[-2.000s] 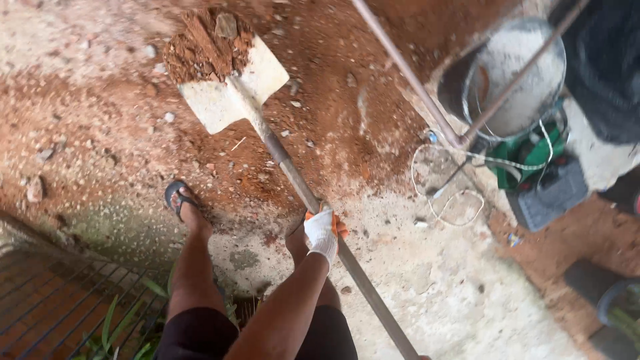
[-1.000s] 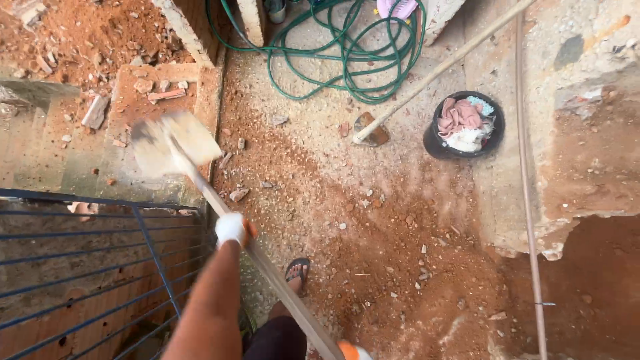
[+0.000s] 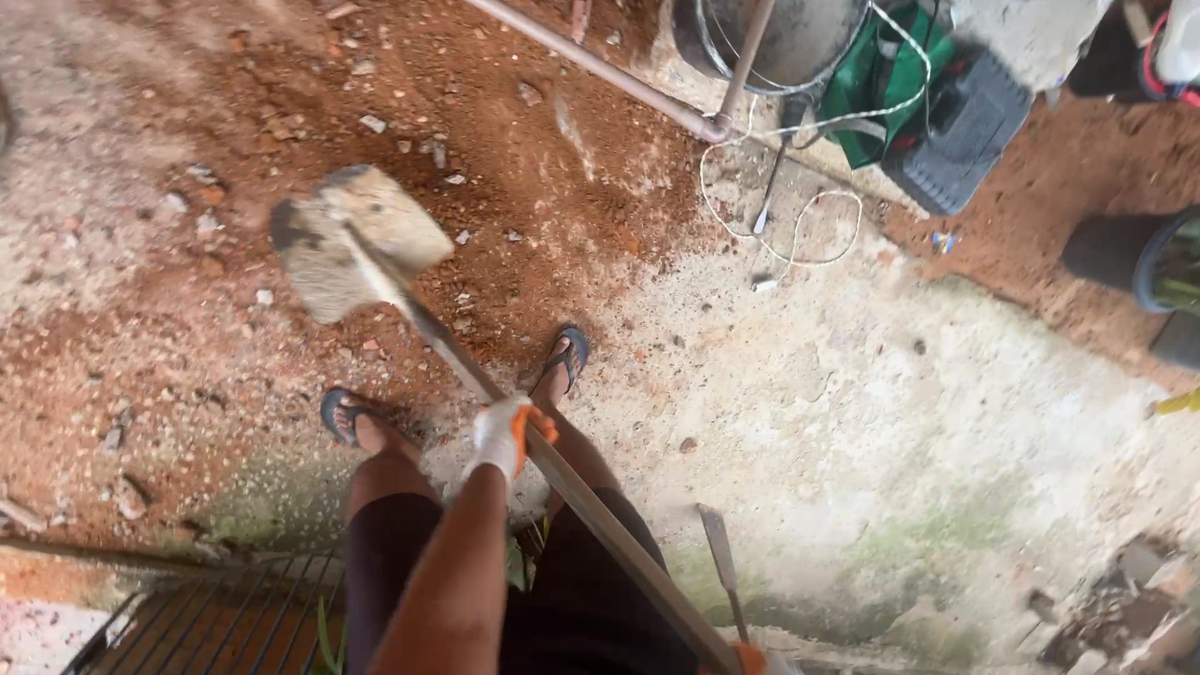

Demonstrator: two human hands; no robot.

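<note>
A shovel (image 3: 361,246) with a long wooden handle runs from the upper left down to the bottom edge. Its blade, smeared with dirt and slightly blurred, carries no visible load and is over the reddish soil. My left hand (image 3: 511,433), in a white and orange work glove, is closed around the handle at mid-length, in front of my legs. At the bottom edge my right hand (image 3: 753,659), in a similar glove, grips the handle's far end; most of it is cut off by the frame.
Rubble lies across the soil (image 3: 469,187). A pipe (image 3: 609,75), metal bucket (image 3: 797,47), green bag (image 3: 877,94), dark plastic case (image 3: 961,141) and white cord (image 3: 858,220) are at upper right. A metal grille (image 3: 225,619) stands lower left; a flat-bladed tool (image 3: 720,553) lies near my legs.
Two seconds ago the shovel blade carried reddish soil and rubble; now it shows none. The view has swung to a coiled green hose and back. My left hand has stayed on the handle.
</note>
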